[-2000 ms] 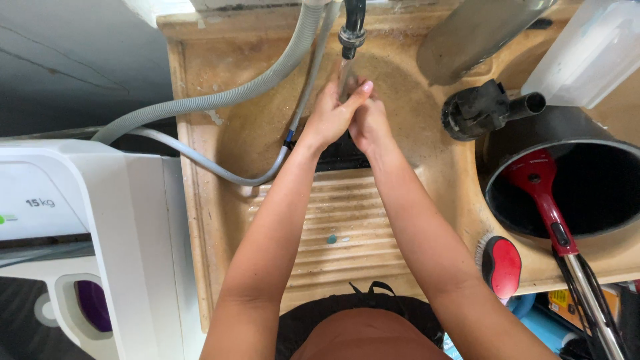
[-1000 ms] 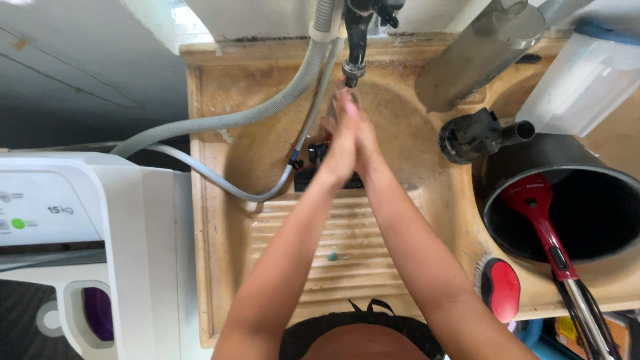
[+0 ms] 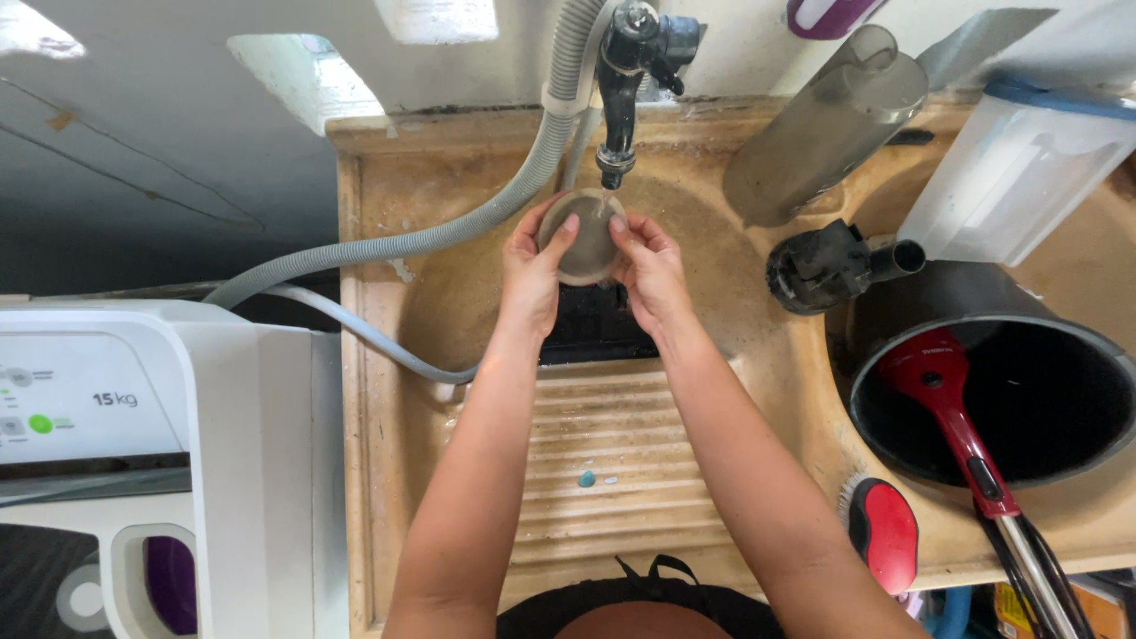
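Note:
A round grey filter-like disc (image 3: 586,241) with a pale rim is held between both hands under the black tap (image 3: 615,115), from which a little water runs onto it. My left hand (image 3: 535,266) grips the disc's left edge, thumb on its face. On the opposite edge, my right hand (image 3: 650,266) holds it the same way. Below the disc, in the basin of the laundry sink (image 3: 737,311), lies a black plastic part (image 3: 596,327), partly hidden by the hands.
A grey corrugated hose (image 3: 426,238) crosses the sink's left side beside a washing machine (image 3: 248,426). On the right stand a cloudy clear cylinder (image 3: 816,133), a black plastic fitting (image 3: 821,266), a lidded container (image 3: 1021,169), a black bucket (image 3: 1056,390) holding a red-handled appliance (image 3: 954,390), and a red brush (image 3: 887,532).
My hands were pressed together under the tap in both earlier frames; they are now apart, holding the disc between them. The view has shifted somewhat.

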